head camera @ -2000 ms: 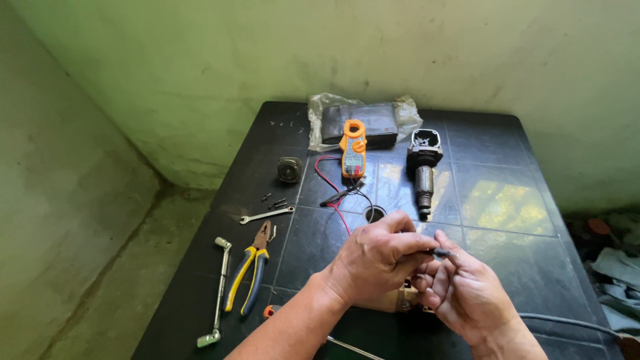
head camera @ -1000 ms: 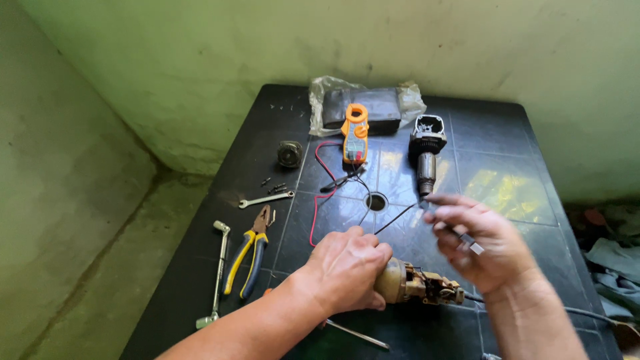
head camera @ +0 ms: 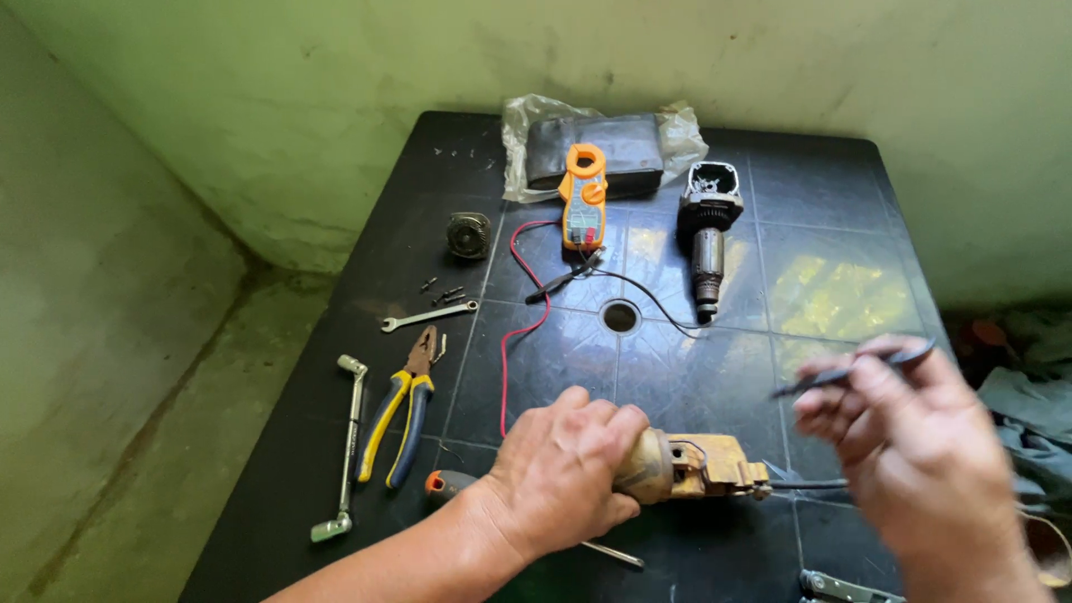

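My left hand (head camera: 569,477) is closed around the housing of a dismantled power tool (head camera: 716,465), which lies on the black table with its cable running right. In my right hand (head camera: 913,435), raised over the table's right side, is a thin dark pointed object (head camera: 846,375), probably a meter probe; blur hides its detail. An orange clamp meter (head camera: 584,201) with a red lead (head camera: 505,352) and a black lead lies near the back. To its right stands a motor armature attached to a gear housing (head camera: 708,243). A screwdriver (head camera: 615,554) lies partly under my left forearm.
On the left lie combination pliers (head camera: 400,419), a double-ended socket wrench (head camera: 350,452), a combination wrench (head camera: 430,316), several screws (head camera: 448,295) and a round metal part (head camera: 468,235). A black case (head camera: 595,146) in clear plastic sits at the back. A folded metal tool (head camera: 846,589) lies at the front right.
The hands were together two seconds ago and are now apart. My right hand has moved right, away from the tool housing, with the dark object in its fingers. My left hand remains on the housing.
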